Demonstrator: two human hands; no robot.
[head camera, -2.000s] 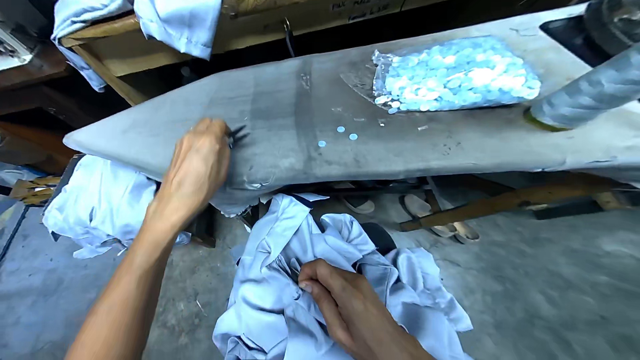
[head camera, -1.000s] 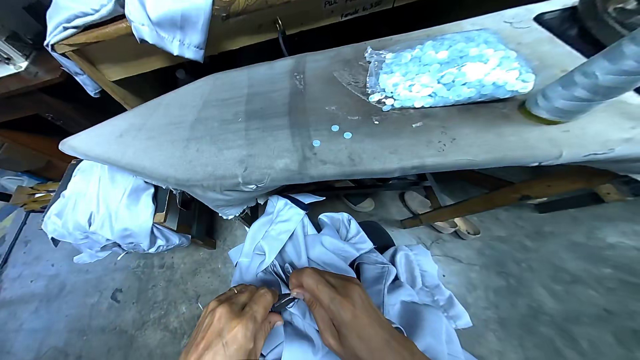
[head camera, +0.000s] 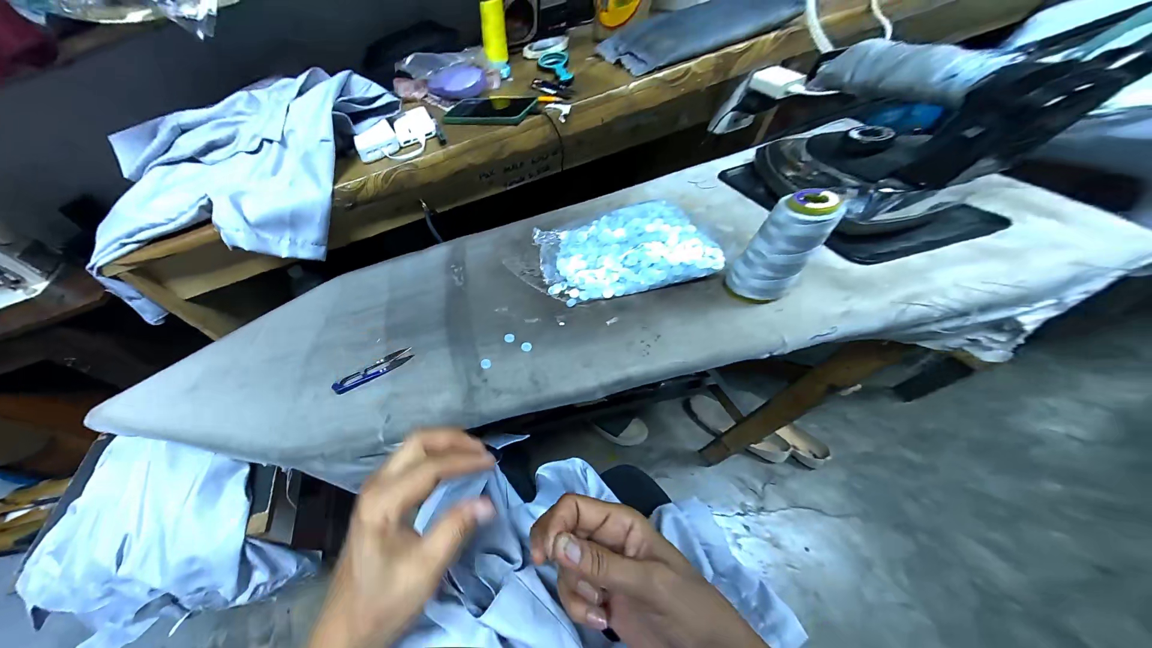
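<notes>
Blue-handled thread snips (head camera: 373, 370) lie on the grey cloth-covered ironing board (head camera: 315, 315). My left hand (head camera: 409, 531), slightly blurred, is raised near the board's front edge with fingers apart and nothing seen in it. To its right my right hand (head camera: 607, 562) has thumb and fingertips pinched together; whether something small, such as a needle, is between them cannot be told. Light blue fabric (head camera: 504, 585) lies below both hands. A few pale blue buttons (head camera: 526, 346) rest on the board, near a clear plastic bag of such buttons (head camera: 634, 252).
A cone of grey thread (head camera: 785, 245) stands right of the bag, with an electric iron (head camera: 864, 171) behind it. More light blue cloth is heaped at lower left (head camera: 135, 540) and on the wooden bench behind (head camera: 261, 162). The bench also holds a phone (head camera: 490, 110). Sandals (head camera: 756, 432) lie beneath the board.
The snips, held in my left hand at the fabric one second ago, now lie on the board. My left hand has come away from my right hand. The view has tilted up.
</notes>
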